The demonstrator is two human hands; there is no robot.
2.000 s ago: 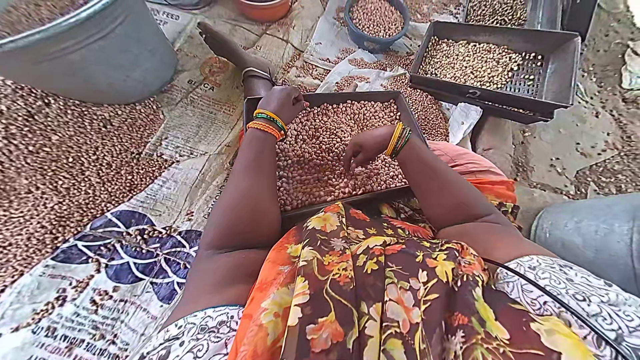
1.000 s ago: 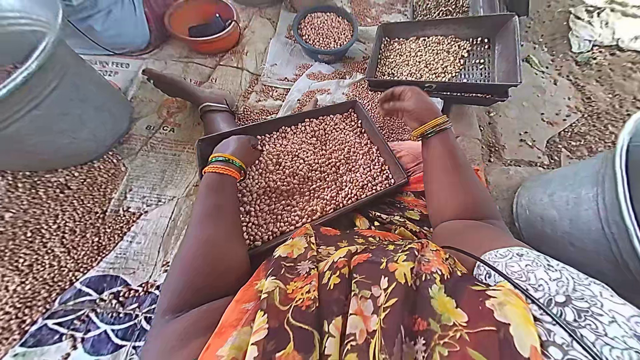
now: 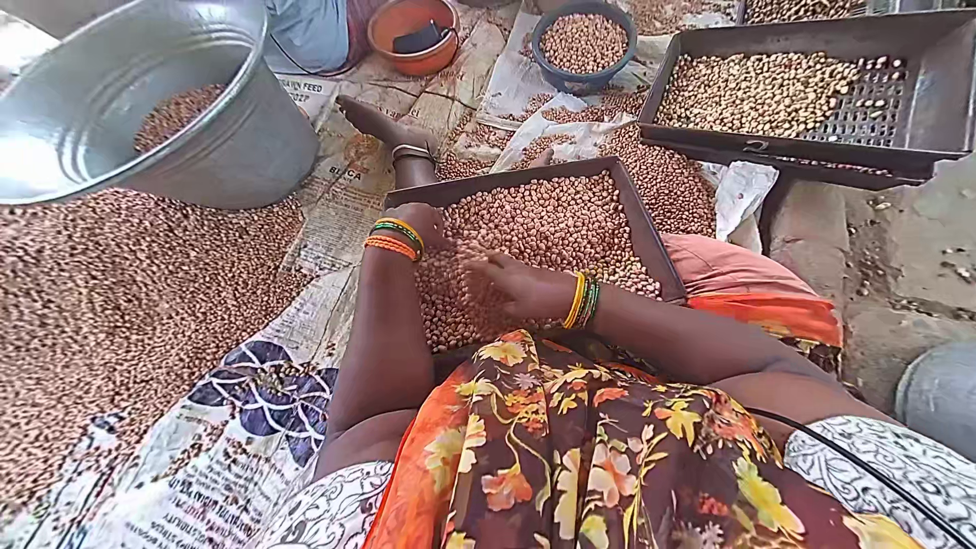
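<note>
A dark rectangular tray [image 3: 644, 221] full of reddish-brown nuts or beans [image 3: 545, 221] rests on my lap, tilted in view. My left hand [image 3: 421, 223], with orange, yellow and green bangles, is at the tray's left edge; its fingers are partly hidden, and they seem to grip the rim. My right hand [image 3: 518, 286], with yellow and green bangles, lies low over the nuts near the tray's near left part, fingers apart and blurred. Some nuts beside its fingertips are blurred too. Nothing is seen held in it.
A large metal tub [image 3: 229, 152] stands at left beside a wide heap of nuts [image 3: 137, 320]. Beyond my foot are an orange bowl [image 3: 415, 61] and a blue-grey bowl of nuts [image 3: 583, 76]. A perforated tray of paler nuts [image 3: 934, 99] is at upper right, another metal vessel [image 3: 942, 396] at right.
My right hand was raised off the tray's right side one second ago; it has moved left and down over the nuts. My left hand stays at the tray's left edge.
</note>
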